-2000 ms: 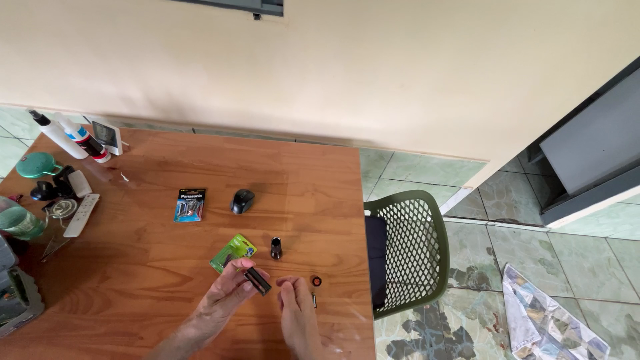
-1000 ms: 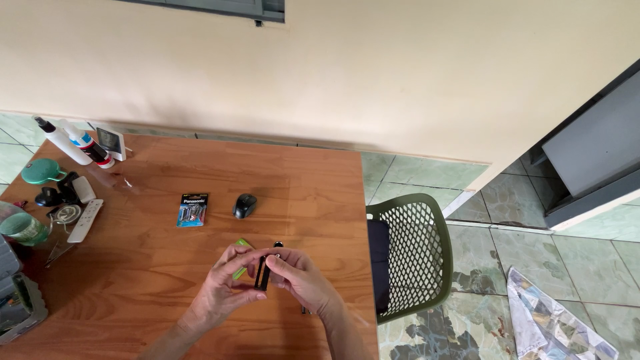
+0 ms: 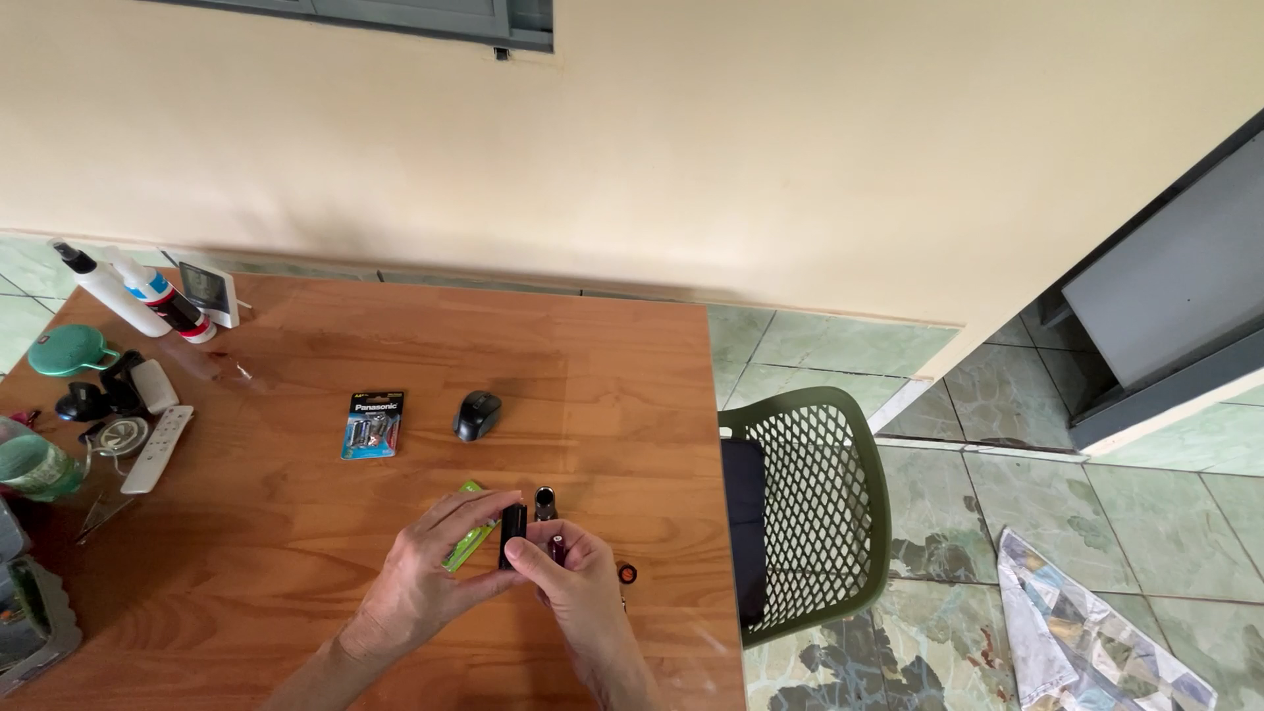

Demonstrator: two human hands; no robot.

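My left hand grips a small black cylindrical battery holder between thumb and fingers. My right hand touches the holder's side with its thumb and also holds a small dark red cylinder, seemingly a battery. Just behind the hands stands a black flashlight body. A green package lies partly hidden behind my left hand. To the right of my right hand is a small black cap with an orange-red inside; a thin metallic thing lies below it.
Farther back on the wooden table lie a Panasonic battery pack and a black computer mouse. Bottles, a white remote control and a plastic container are at the left. A green chair stands against the right edge.
Two seconds ago my hands were apart; now they meet at the black holder. The dark red cylinder has come into sight in my right hand since one second ago.
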